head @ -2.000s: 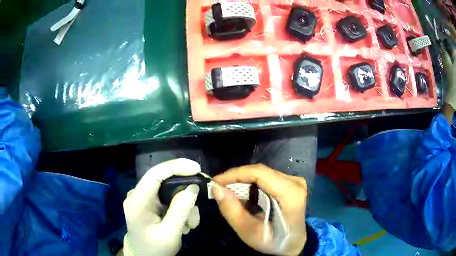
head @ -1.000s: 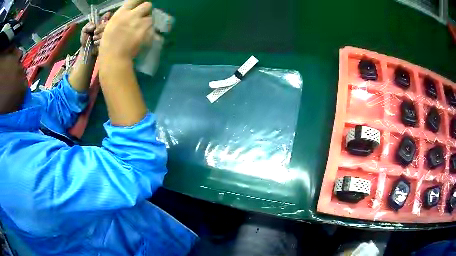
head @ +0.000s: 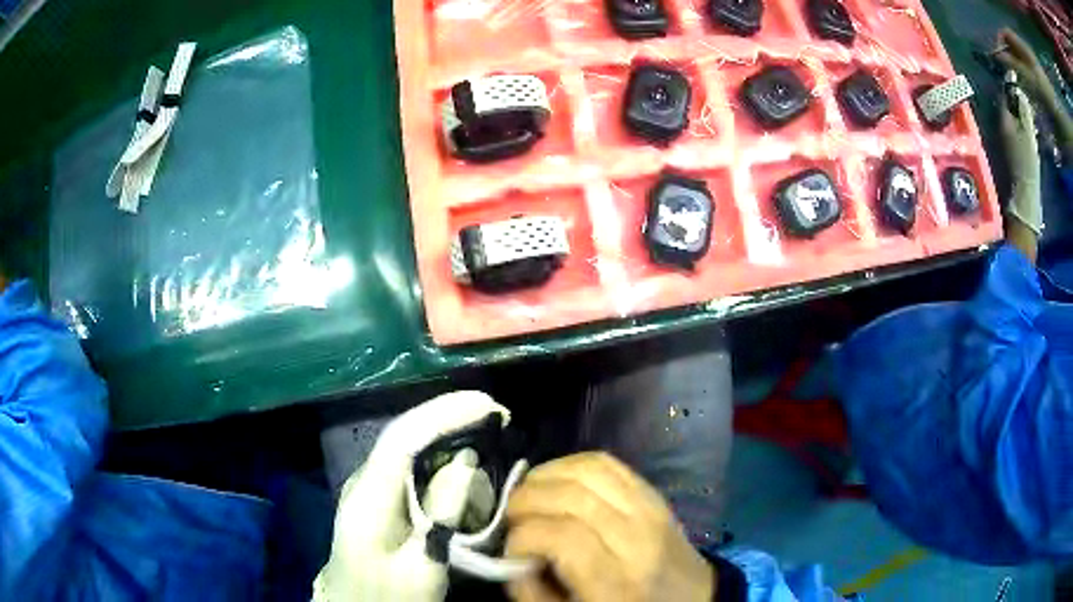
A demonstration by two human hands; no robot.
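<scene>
My gloved left hand holds a black watch case over my lap, its thumb inside the curve of the strap. A white strap loops down from the case, with a black keeper loop on it near my left fingers. My bare right hand has its fingers closed on the strap's other side. Its fingertips partly hide the strap, and I cannot tell whether the strap's end is through the keeper loop.
A red foam tray holds black watch cases and several strapped watches. Loose white straps lie on a clear plastic sheet on the green bench. Blue-sleeved people sit at left and right; one gloved hand shows.
The view swung left to a co-worker, then back to my lap. The strap now curves below the case. Straps on the plastic sheet now lie as a crossed pair, where one strap piece showed before.
</scene>
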